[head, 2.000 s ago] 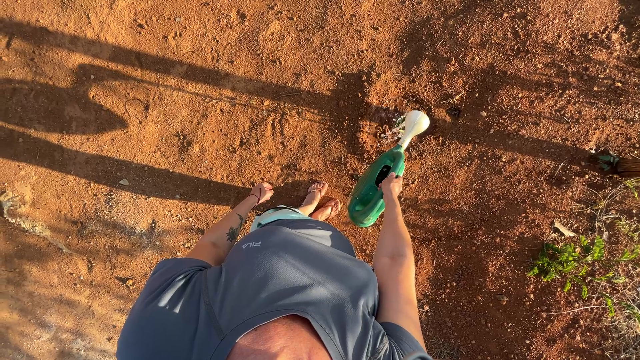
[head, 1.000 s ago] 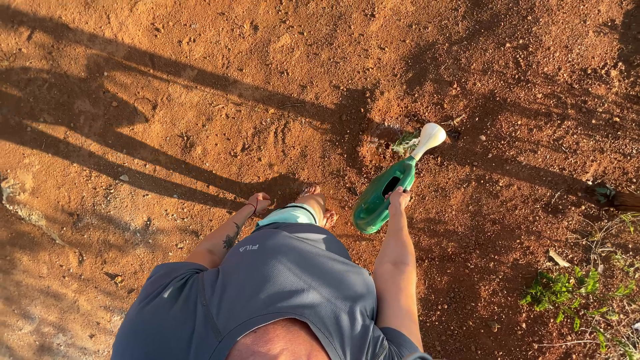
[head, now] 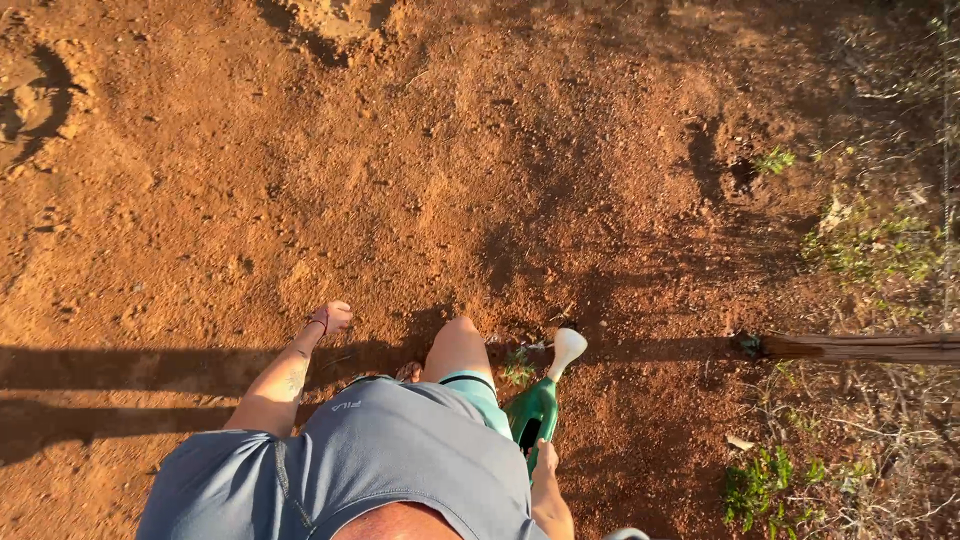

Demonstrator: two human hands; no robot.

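Note:
A green plastic watering can [head: 546,405] with a white sprinkler head [head: 569,346] hangs at my right side, its spout pointing away from me. My right hand [head: 545,455] grips its handle; my shorts and shirt hide part of the can. My left hand [head: 335,316], with a red cord at the wrist, is held out at my left over the soil, fingers curled and nothing seen in it. A small green plant [head: 519,367] grows between my raised knee [head: 459,346] and the sprinkler head.
A wooden post [head: 862,348] lies across the view at right, among dry twigs and a leafy green plant [head: 759,486]. Another small plant [head: 775,160] stands by a dark hollow. Dug-up soil [head: 34,105] shows at upper left.
The view has shifted forward over the ground. My knee has come up into sight, and my right hand with the watering can is now lower in view, closer to my body.

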